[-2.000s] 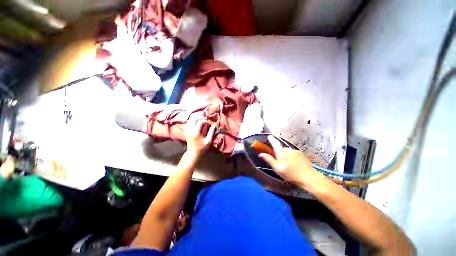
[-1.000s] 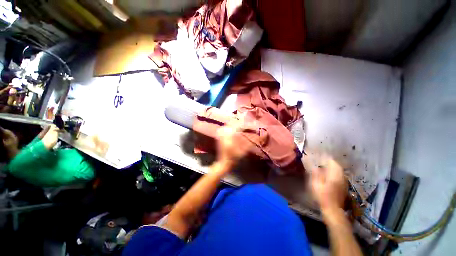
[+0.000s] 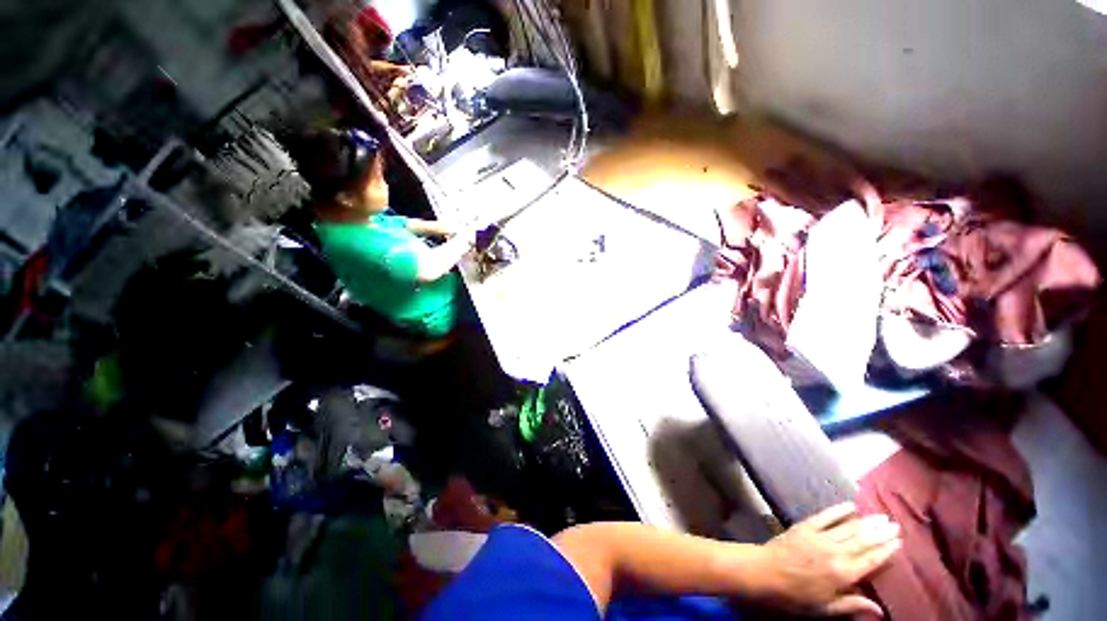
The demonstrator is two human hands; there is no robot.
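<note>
The reddish-brown garment piece (image 3: 953, 522) lies in loose folds at the lower right, partly cut off by the bottom edge. The grey padded board (image 3: 771, 425) runs diagonally beside it, its rounded end bare. My left hand (image 3: 838, 558) lies palm down, fingers extended, at the near end of the board and against the brown cloth; whether it touches the board is unclear. My right hand and the iron are out of the picture.
A heap of brown and white cloth (image 3: 850, 285) lies at the back right, with a blue edge (image 3: 880, 404) under it. A person in green (image 3: 389, 273) works at the neighbouring table (image 3: 546, 303). Dark bags and cloth (image 3: 352, 443) lie low at left.
The view has swung far left, bringing the neighbouring worker nearer the middle. My left hand has opened flat from its earlier place on the garment. My right hand has left the picture.
</note>
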